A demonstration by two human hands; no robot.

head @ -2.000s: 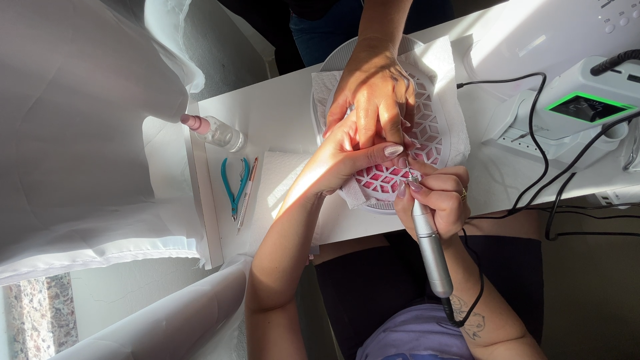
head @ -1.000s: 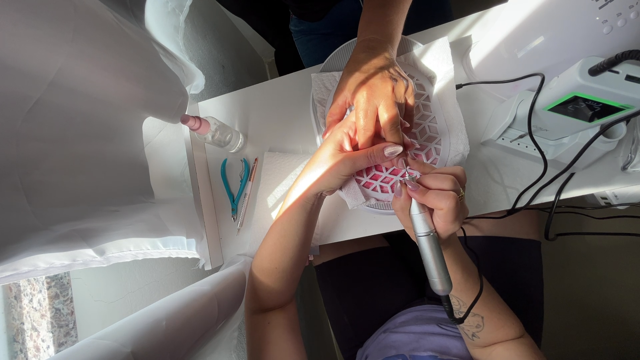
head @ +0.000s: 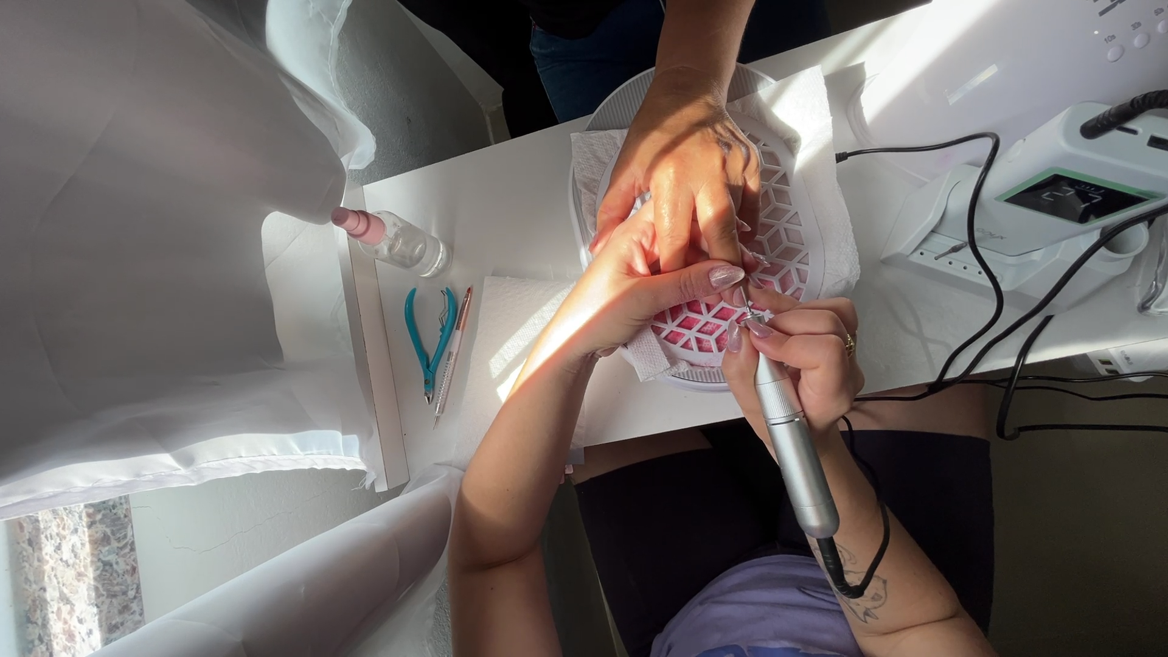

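My right hand (head: 803,351) grips a silver electric nail drill handpiece (head: 794,456) like a pen, its thin bit at a fingertip of the other person's hand. My left hand (head: 639,278) holds that finger from below and the side, thumb on top. The other person's hand (head: 689,173) reaches in from the far side, palm down, over a round nail dust collector with a white lattice grille (head: 780,210). Pink shows through the lattice. A white paper towel (head: 835,173) is draped around the grille. The exact contact of the bit is partly hidden by fingers.
Left on the white table (head: 511,192) are a clear bottle with a pink cap (head: 406,245), teal cuticle nippers (head: 427,342), a thin pen-like tool (head: 453,356) and a paper towel (head: 511,319). The drill's control unit (head: 1049,196) and black cables (head: 995,246) lie right. White curtains (head: 173,246) hang left.
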